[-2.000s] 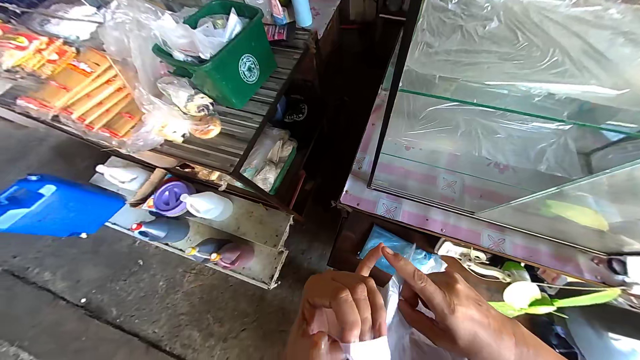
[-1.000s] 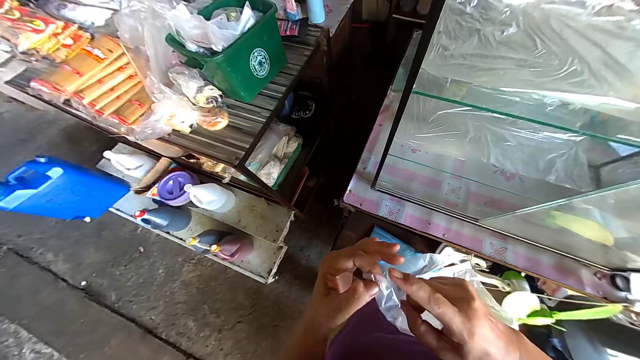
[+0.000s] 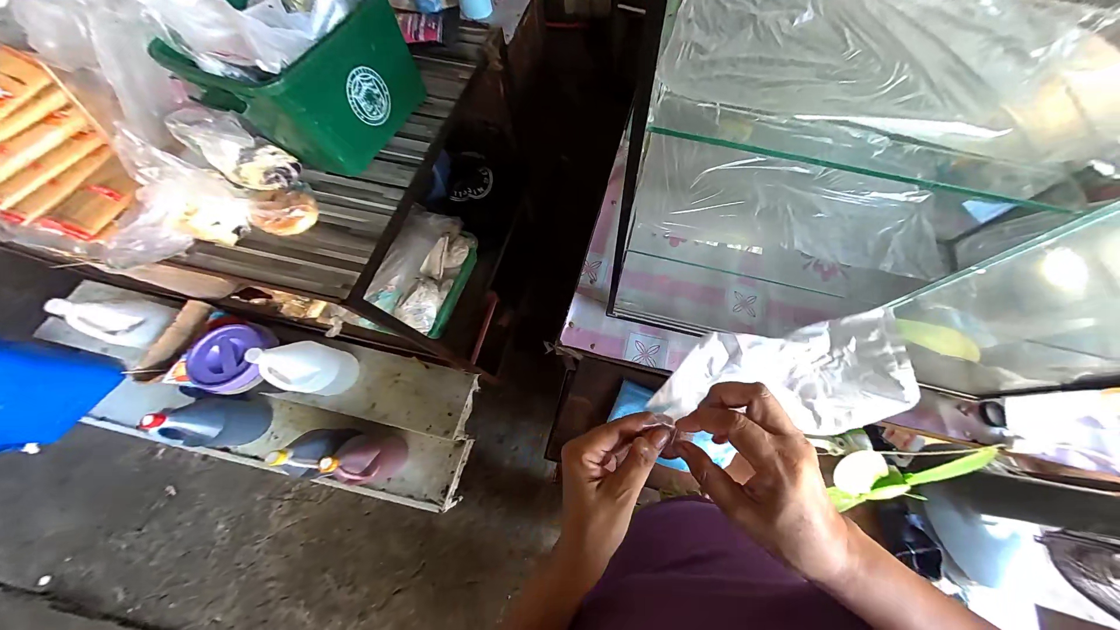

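Note:
A clear plastic bag (image 3: pixel 796 372) spreads out beyond my fingers, its gathered end pinched between my two hands. My left hand (image 3: pixel 612 468) holds that end between thumb and forefinger. Close beside it, my right hand (image 3: pixel 757 477) grips the same end with thumb and fingertips. Beneath the hands lies a light blue packet (image 3: pixel 632 400), partly hidden by them and the bag. Just past the bag stands a glass display case (image 3: pixel 744 219) with plastic film over it, on a pink patterned cover (image 3: pixel 604 328).
At left, a slatted table (image 3: pixel 297 254) bears a green plastic basket (image 3: pixel 350 105) and bagged bread (image 3: pixel 284 213). Below it, a low shelf (image 3: pixel 411 407) holds several jugs and a purple-lidded tub (image 3: pixel 226 357). A blue container (image 3: pixel 48 394) is at the far left. A white round object with green leaves (image 3: pixel 949 468) lies at right.
The bag, bunched near my hands one second ago, now extends up and to the right in front of the case. My hands have come close together at its end.

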